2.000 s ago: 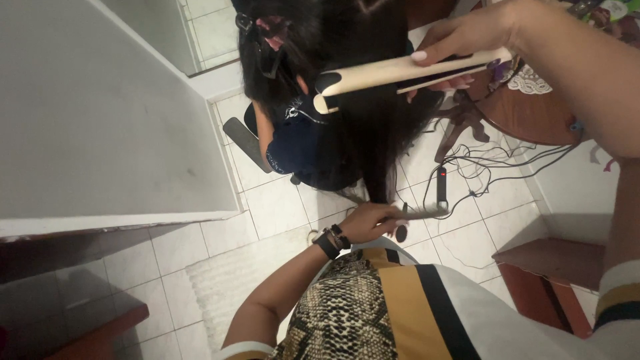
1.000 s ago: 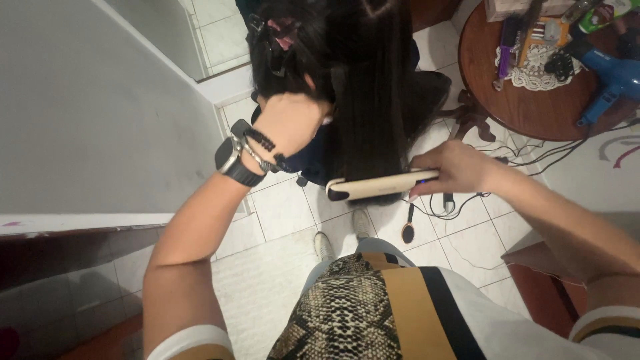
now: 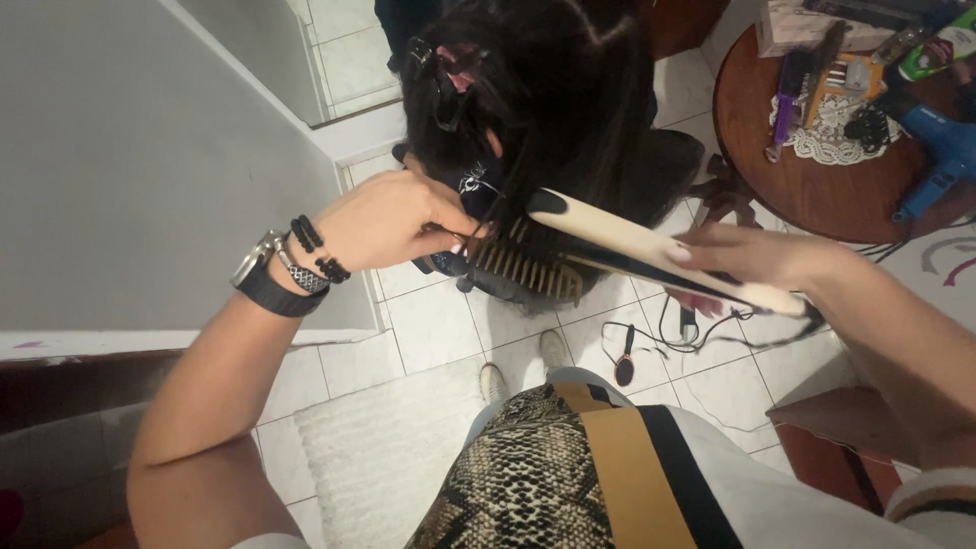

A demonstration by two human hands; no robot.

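Note:
A seated person's long dark hair (image 3: 595,145) hangs before me, part of it held up by hair clips (image 3: 457,72). My left hand (image 3: 396,217) pinches a wide-tooth comb (image 3: 526,267) and a few strands at the side of the head; the comb's teeth lie at the hair's lower part. My right hand (image 3: 740,255) holds a cream hair straightener (image 3: 625,232) whose plates are apart, its tip just above the comb and close to the hair. My right fingers are partly hidden behind the straightener.
At the right stands a round wooden table (image 3: 808,183) with a blue hair dryer (image 3: 942,152), a purple-handled brush (image 3: 785,107) and a lace doily (image 3: 835,145). Black cables and a round hairbrush (image 3: 624,370) lie on the tiled floor. A grey wall (image 3: 152,168) rises at the left.
The straightener, near the hair's lower ends a second ago, is now higher and tilted, with its plates apart. The comb now shows in my left hand, which has moved lower beside the hair.

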